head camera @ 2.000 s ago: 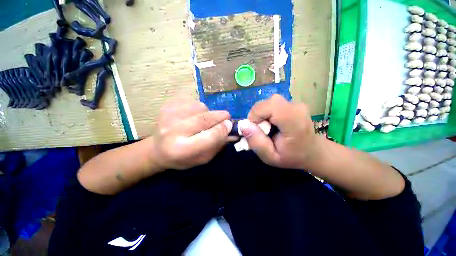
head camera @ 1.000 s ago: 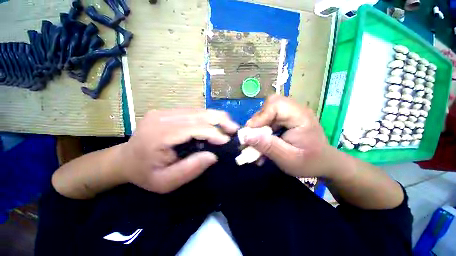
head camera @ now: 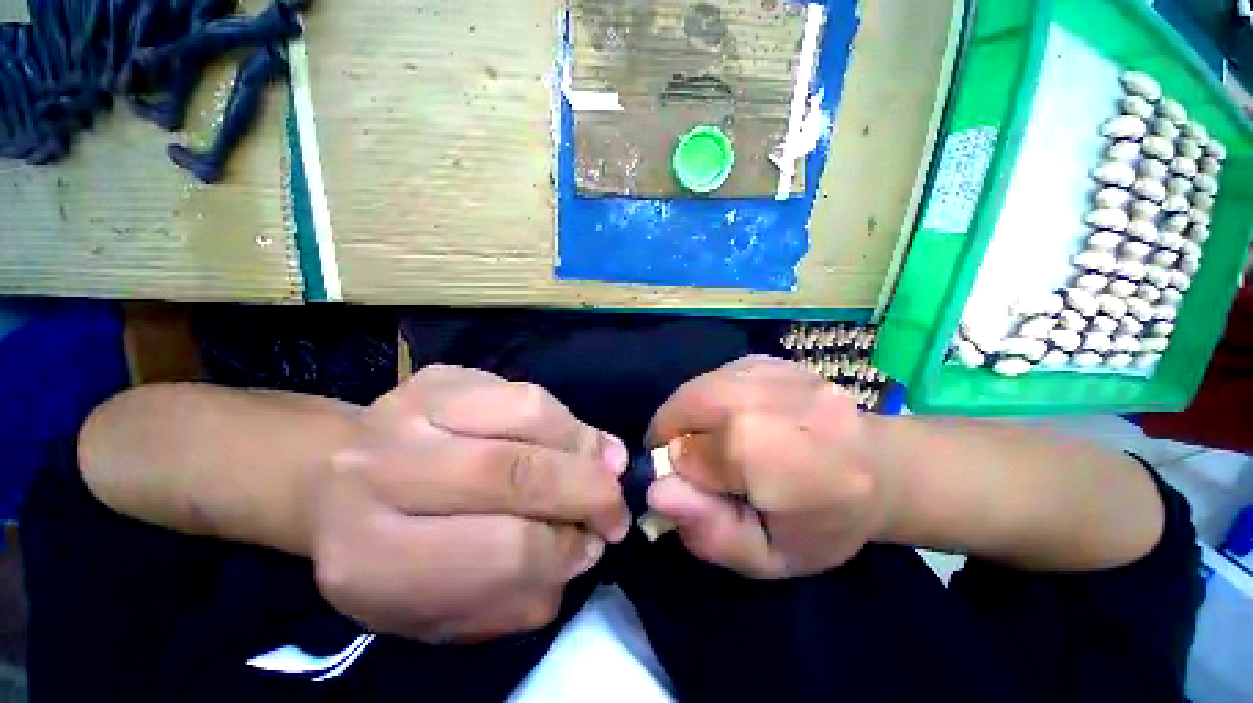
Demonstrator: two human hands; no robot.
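Note:
My left hand (head camera: 474, 501) grips a dark leg part (head camera: 638, 474), mostly hidden in the fingers. My right hand (head camera: 770, 467) pinches a cream body part (head camera: 661, 463) whose lower end shows below the thumb. The dark and cream parts meet between my fingertips, over my lap. How far they are joined cannot be told. More black leg parts (head camera: 228, 113) lie heaped at the upper left. Rows of cream parts (head camera: 1124, 172) with dark ends lie in the green tray (head camera: 928, 309) at right.
A bright-green round cap (head camera: 702, 158) sits on the brown cardboard patch (head camera: 625, 144) over the blue pad (head camera: 687, 245). The cardboard sheet (head camera: 426, 165) covers the bench, its front edge just beyond my hands. Rows of small cream-and-dark parts (head camera: 830, 338) show below the bench edge.
Both hands have moved down towards my lap, away from the bench edge. My left hand, loosely open around the dark part a second ago, is now closed on it. The view has shifted.

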